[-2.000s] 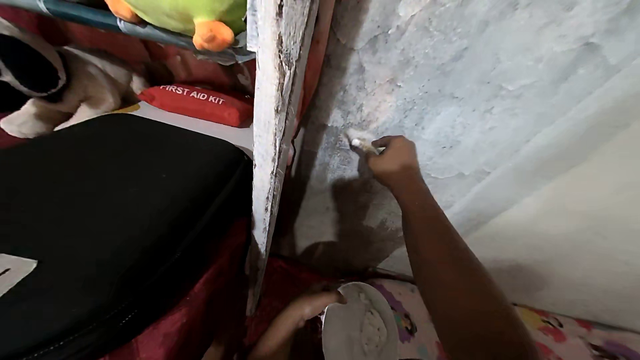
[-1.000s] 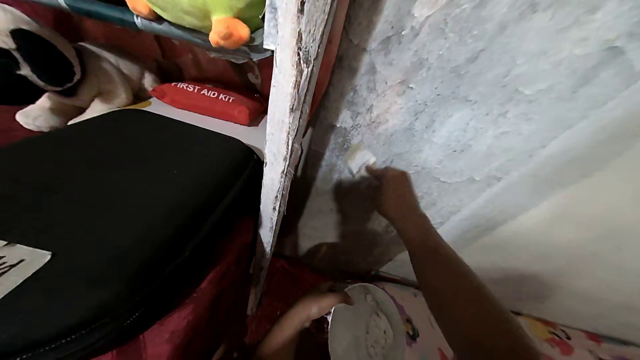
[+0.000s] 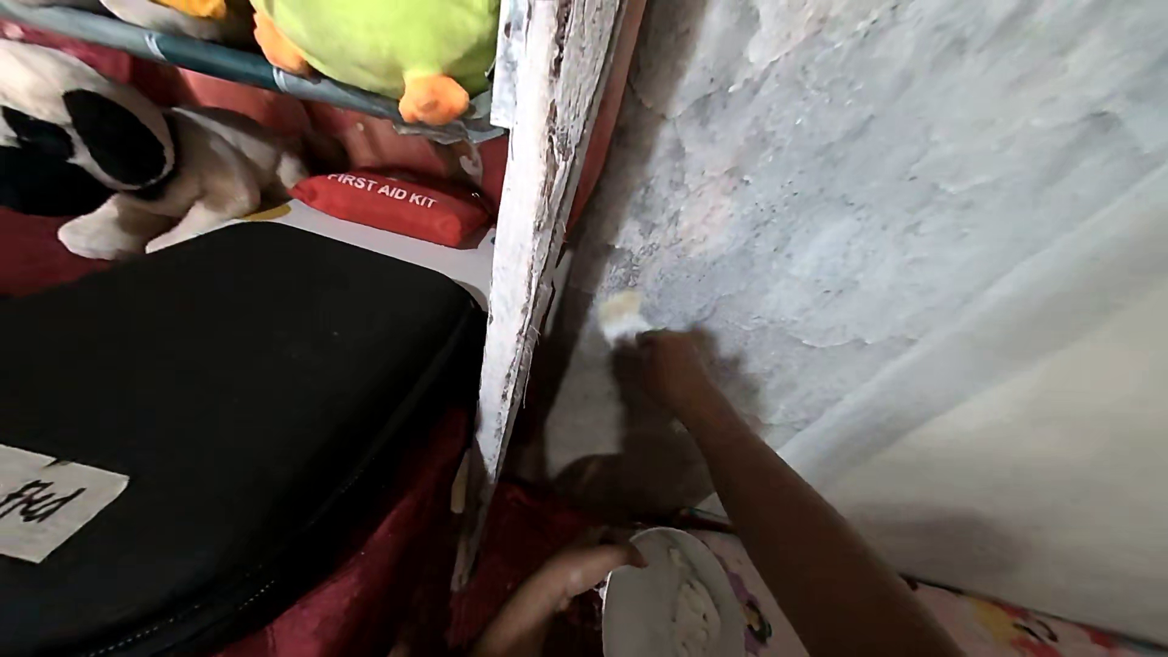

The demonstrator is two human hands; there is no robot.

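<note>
My right hand grips a small pale spreading tool, whose flat end lies at the rough grey wall; the hand's fingers are blurred and partly in shadow. Low in the view, my left hand holds a white bowl by its rim, thumb over the edge. Lumpy white paste lies inside the bowl. The fingers under the bowl are hidden.
A worn white wooden post stands left of the wall. Beyond it are a black zippered case, a red first aid pouch, a plush dog and a green plush toy. Patterned fabric runs along the wall's foot.
My right hand has moved down the wall with the tool. My left hand still holds the bowl. The view has shifted slightly.
</note>
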